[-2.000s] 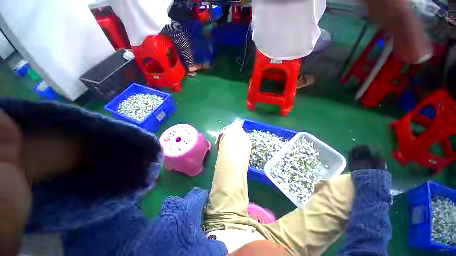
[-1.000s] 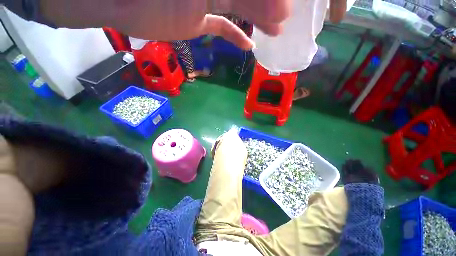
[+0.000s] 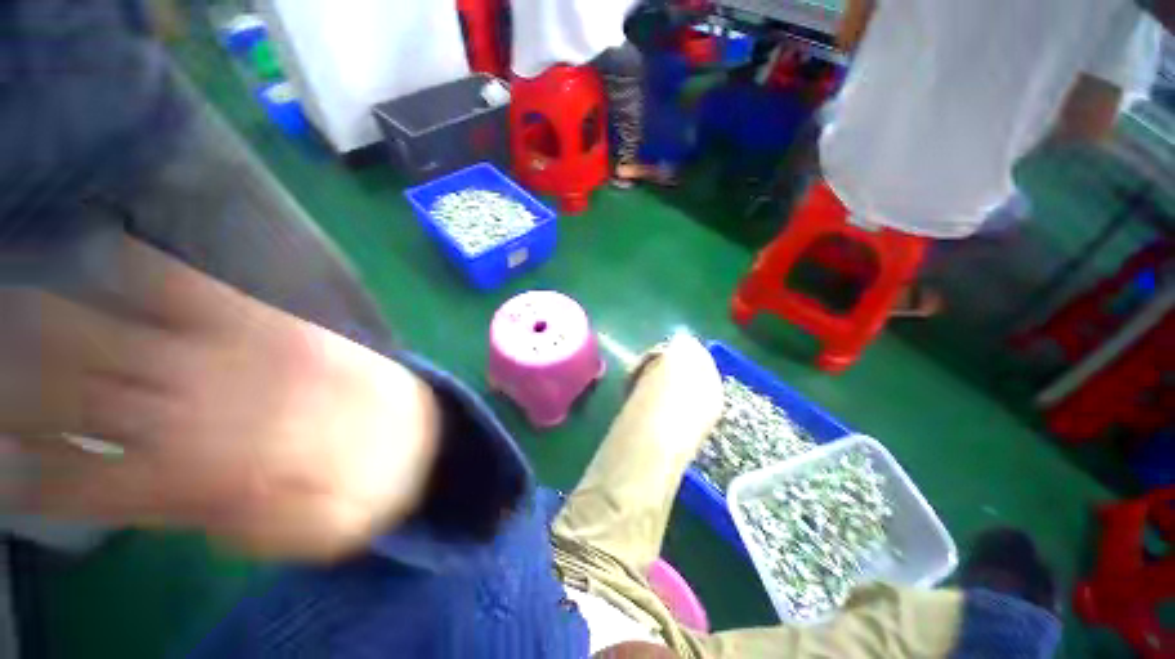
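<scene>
My left hand (image 3: 277,418) is bare, large and blurred at the left, close to the camera, with a blue sleeve; its fingers are not clear. My right hand (image 3: 1012,564) is in a dark glove at the lower right, just beyond the white tub; its fingers are hard to make out. The white translucent tub (image 3: 938,547) holds a heap of small white, green and dark parts and rests on the blue bin's edge and against my thigh. The blue bin (image 3: 783,399) between my knees holds more of these parts.
A pink stool (image 3: 548,373) stands left of my knee. Another blue bin of parts (image 3: 506,267) stands behind it, near a black crate (image 3: 445,126). Red stools (image 3: 831,277) stand ahead and right. A person in white sits on one.
The view has swung, so the bins and stools sit further right and the tub lower. My left hand now shows large at the left. The blurred fingers along the top have gone from view.
</scene>
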